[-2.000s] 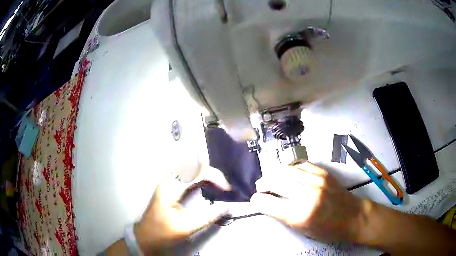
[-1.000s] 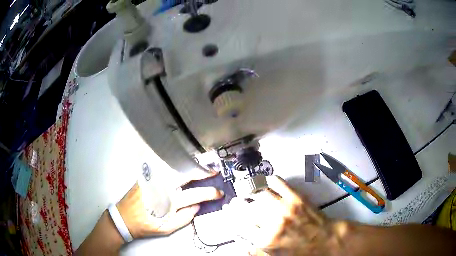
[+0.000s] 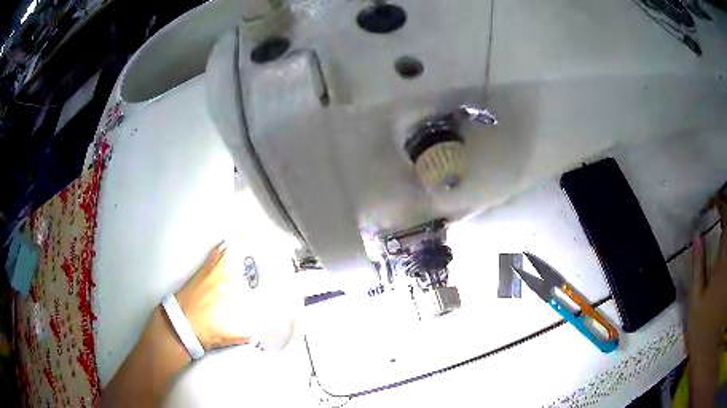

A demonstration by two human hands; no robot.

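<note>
The white sewing machine head (image 3: 319, 159) stands over the bed, with its presser foot area (image 3: 379, 279) in bright glare. A short dark strip (image 3: 324, 298) shows left of the foot; whether it is cloth or a slot is unclear. My left hand (image 3: 214, 307), with a white wristband, lies on the bed at left, its fingers partly washed out, so any hold is unclear. My right hand (image 3: 705, 271) is at the far right edge, blurred and cut off, beyond the phone. No full fabric panel is visible.
Snips (image 3: 570, 303) with blue and orange handles lie right of the foot, beside a grey metal plate (image 3: 509, 276). A black smartphone (image 3: 619, 243) lies farther right. Brown paper with red print (image 3: 60, 295) borders the left side.
The purple fabric is no longer visible as a panel. My right hand has moved from near the foot to the far right edge. My left hand has drawn back left.
</note>
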